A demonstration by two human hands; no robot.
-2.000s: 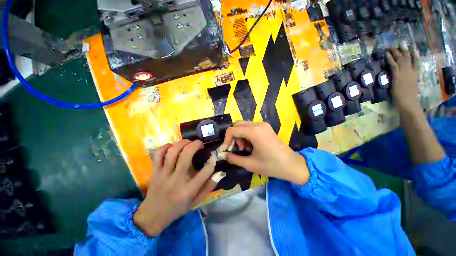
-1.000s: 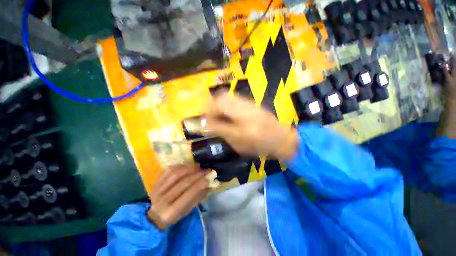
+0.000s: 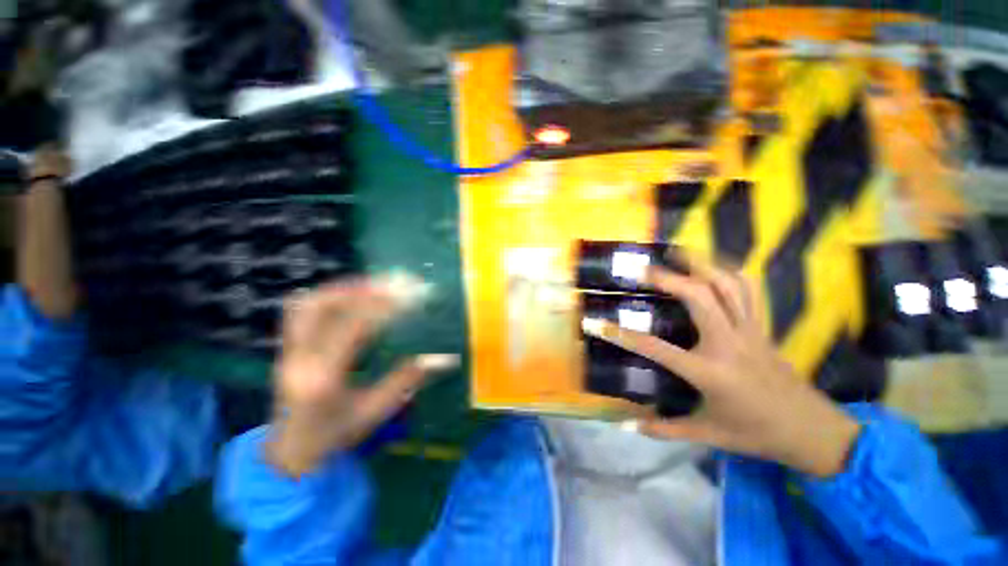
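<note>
Two black housings with white squares lie on the orange board: an upper one [image 3: 597, 265] and a middle one [image 3: 660, 313]. A third dark housing [image 3: 633, 379] lies against them, nearest me, with no clear white square. My right hand [image 3: 735, 370] spans them from the right, fingers over the upper and middle ones and thumb at the near edge of the lowest, gripping them. The palm hides their right ends. My left hand [image 3: 337, 370] is raised over the green surface, blurred, thumb and fingers apart, with pale fingertip covers and nothing visible in it.
Rows of dark housings [image 3: 238, 260] lie at left on the green bench [image 3: 403, 227]. Housings with white squares [image 3: 913, 299] stand at right. The metal fixture [image 3: 625, 55] with a red light [image 3: 550, 136] is ahead, with a blue hose [image 3: 415, 153]. A co-worker's arm [image 3: 44, 243] is at far left.
The view has swung left. My left hand has left the board and opened over the green surface. My right hand has come down onto the housings; a third now lies beside the two.
</note>
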